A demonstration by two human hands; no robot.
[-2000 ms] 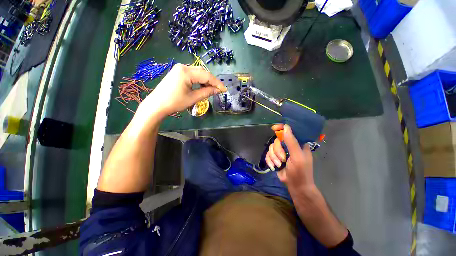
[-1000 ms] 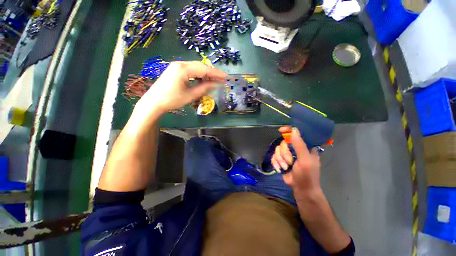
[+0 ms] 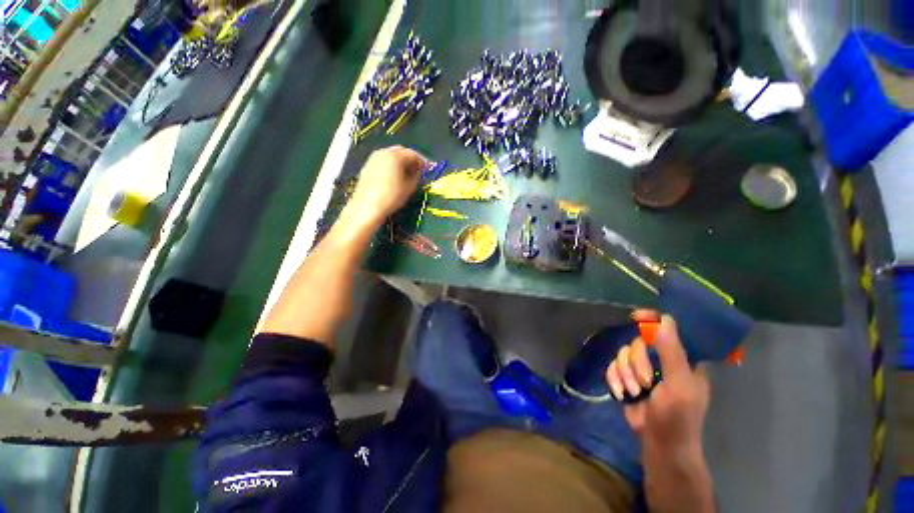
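Note:
My left hand (image 3: 389,180) is at the blue lead wires (image 3: 433,170) on the green mat; its fingertips are close together, and whether they grip a wire is too small to tell. My right hand (image 3: 656,376) holds the dark blue soldering gun (image 3: 702,319), a finger at its orange trigger. The gun's thin tip points left at the right side of the dark square fixture (image 3: 544,233). Yellow lead wires (image 3: 469,183) lie left of the fixture. A few red lead wires (image 3: 419,241) lie near my left forearm, which hides part of that area.
The amber flux pot (image 3: 476,243) stands left of the fixture. Small components (image 3: 508,98) are heaped behind; wired pieces (image 3: 397,88) lie further left. A black round hood (image 3: 656,60), brown dish (image 3: 661,184) and round tin (image 3: 769,186) are at right. A green conveyor (image 3: 241,190) runs at left.
The view has shifted, so the bench appears further right and tilted. My left hand has moved from beside the fixture left to the blue wires, uncovering the yellow wires. My right hand still holds the gun.

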